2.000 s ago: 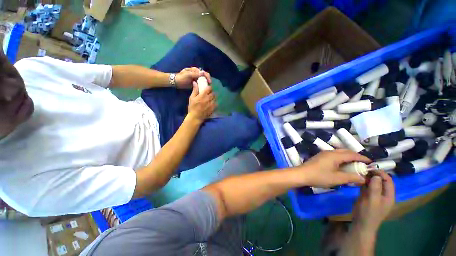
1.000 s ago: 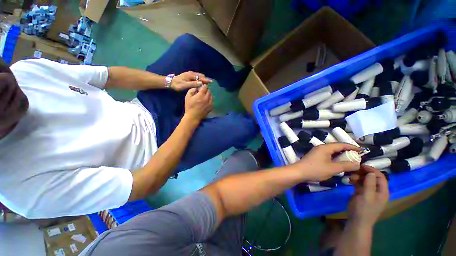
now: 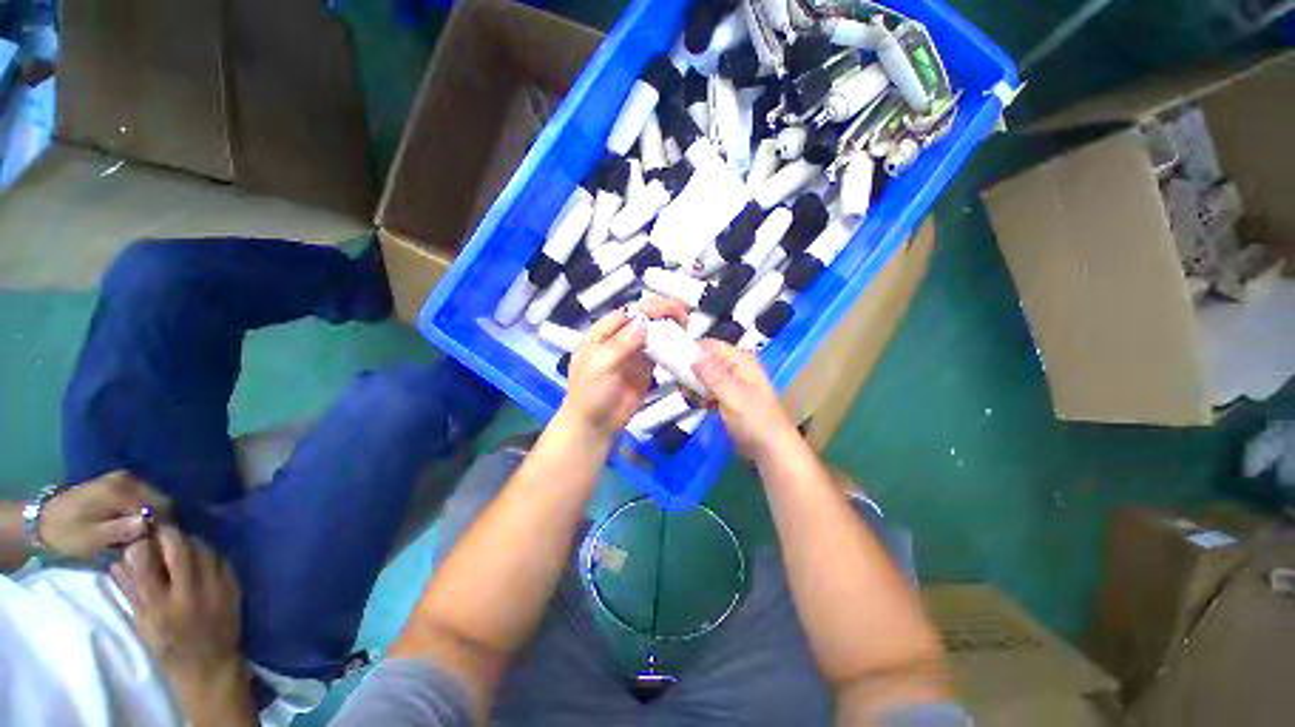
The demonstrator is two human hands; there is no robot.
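My left hand (image 3: 611, 372) and my right hand (image 3: 739, 394) hold one white handheld unit (image 3: 673, 350) between their fingertips, over the near end of the blue tote (image 3: 518, 372). The unit is a rounded white tube; the fingers cover its ends. Many white tubes with black ends lie in the tote. A white paper slip (image 3: 699, 213) lies on them. Opened housings with green circuit boards (image 3: 925, 64) lie at the tote's far right corner.
The tote rests on a brown carton (image 3: 869, 341). Another open carton (image 3: 426, 178) stands behind it at left. An open carton with loose pale pieces (image 3: 1079, 270) is at right. A seated person's legs (image 3: 298, 426) are close at left. A metal ring (image 3: 741, 568) shows between my knees.
The view has turned right, so the tote now lies ahead and the neighbour is at the left edge. Both my hands are now on the white unit, with the right hand on its near end.
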